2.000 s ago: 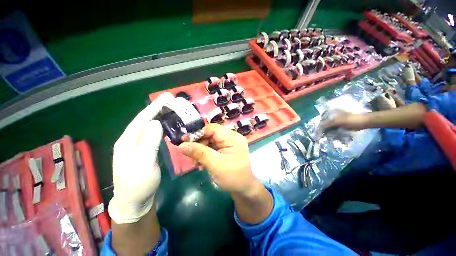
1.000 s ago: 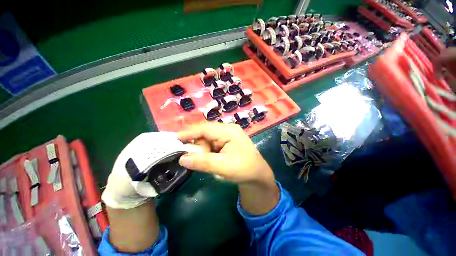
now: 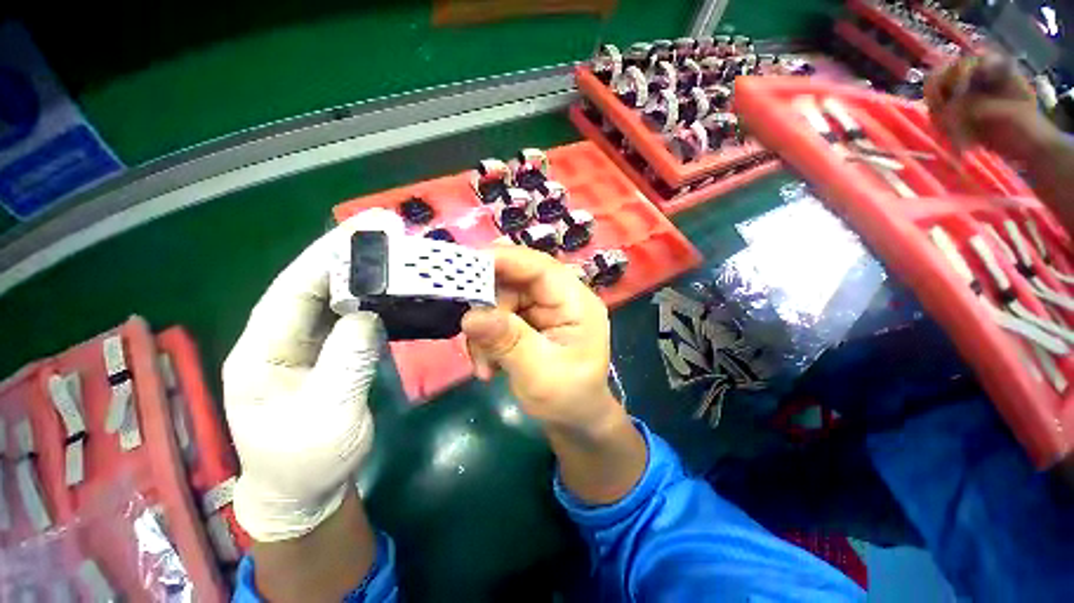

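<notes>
My left hand (image 3: 300, 383), in a white glove, holds a watch by its left end. My right hand (image 3: 548, 342), bare, pinches its right end. The watch has a white perforated strap (image 3: 436, 270) on top, with a black keeper band (image 3: 369, 263) at the left, and a black watch head (image 3: 418, 317) beneath. The strap forms a ring over the head. The fingers hide both ends of the strap. Behind the hands, a red compartment tray (image 3: 660, 245) holds several strapped watches (image 3: 548, 205) and black watch heads (image 3: 416, 210) at its left.
Strap trays (image 3: 106, 465) with plastic film stand at left. Finished-watch trays (image 3: 695, 177) are stacked behind. Loose straps (image 3: 707, 348) and a clear plastic bag (image 3: 801, 265) lie at right. A coworker's hand (image 3: 983, 100) is over a tilted red strap tray (image 3: 895, 224) at right.
Both hands have raised and turned the watch, so the strap's outer side now shows instead of the head's round back. The coworker's strap tray has moved left, further into view.
</notes>
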